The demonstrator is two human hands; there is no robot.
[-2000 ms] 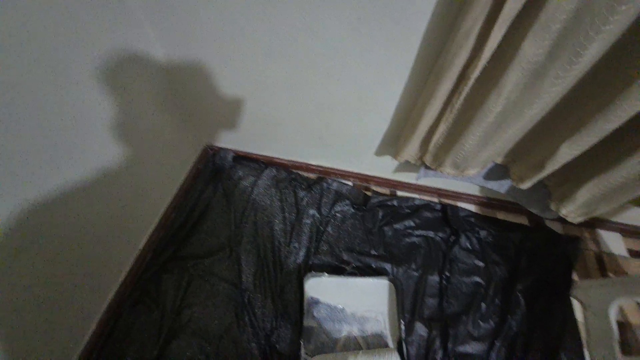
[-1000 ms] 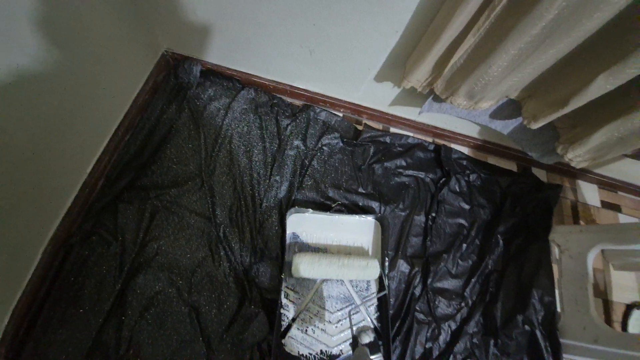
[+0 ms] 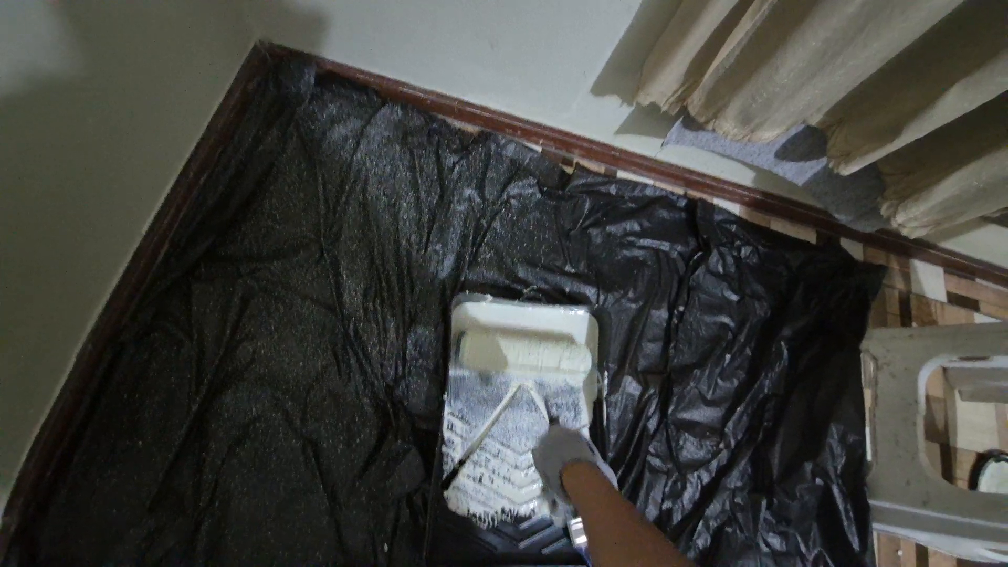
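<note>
My right hand, in a grey glove, reaches in from the bottom edge and is closed at the handle end of a paint roller. The roller's cream-coloured sleeve lies across the upper part of a black paint tray, its wire frame running down towards my glove. White paint coats the tray's well and much of its ridged slope. A shiny metal band shows just below my glove; what it belongs to is unclear. My left hand is out of view.
Wrinkled black plastic sheeting lies under the tray, up to a reddish-brown baseboard. Beige curtains hang at the upper right, with grey cloth below. A pale plastic stool stands at the right on patterned flooring.
My right hand has come into view over the tray and taken hold at the roller's handle. The view has tilted down since the earliest frame.
</note>
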